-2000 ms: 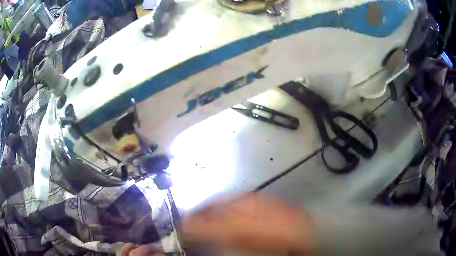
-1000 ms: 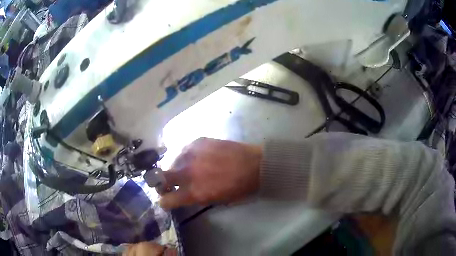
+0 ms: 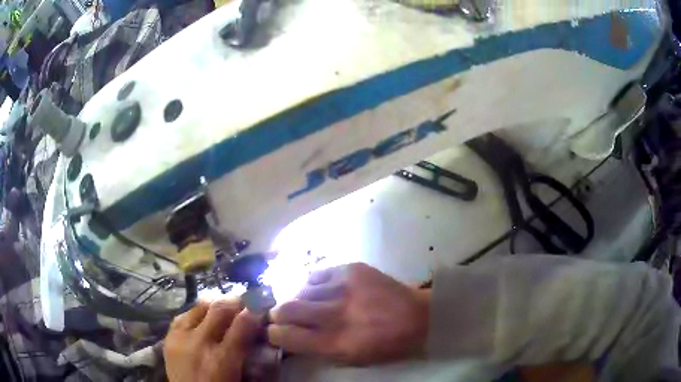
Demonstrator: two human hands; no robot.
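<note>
The white sewing machine head [image 3: 299, 142] with a blue stripe crosses the view. My left hand [image 3: 213, 339] is at the bottom, its fingers at the presser foot area on the plaid cloth [image 3: 101, 339]. My right hand [image 3: 355, 313], in a grey sleeve, is beside it with its fingers bent at the needle area. A small grey tab [image 3: 258, 298] shows between the fingertips of both hands. Lamp glare and the fingers hide the needle and the cloth edge, so what the right fingers hold cannot be made out.
Black thread snips [image 3: 440, 181] and large black shears [image 3: 549, 213] lie on the white machine bed [image 3: 403, 227] behind my right hand. A white guard [image 3: 52, 261] stands at the head's left end. More plaid cloth [image 3: 112, 48] is heaped behind the machine at left.
My left hand has come up from the bottom edge to the needle area, beside my right hand. My right hand remains near the foot, its fingers more bent. The camera view has shifted.
</note>
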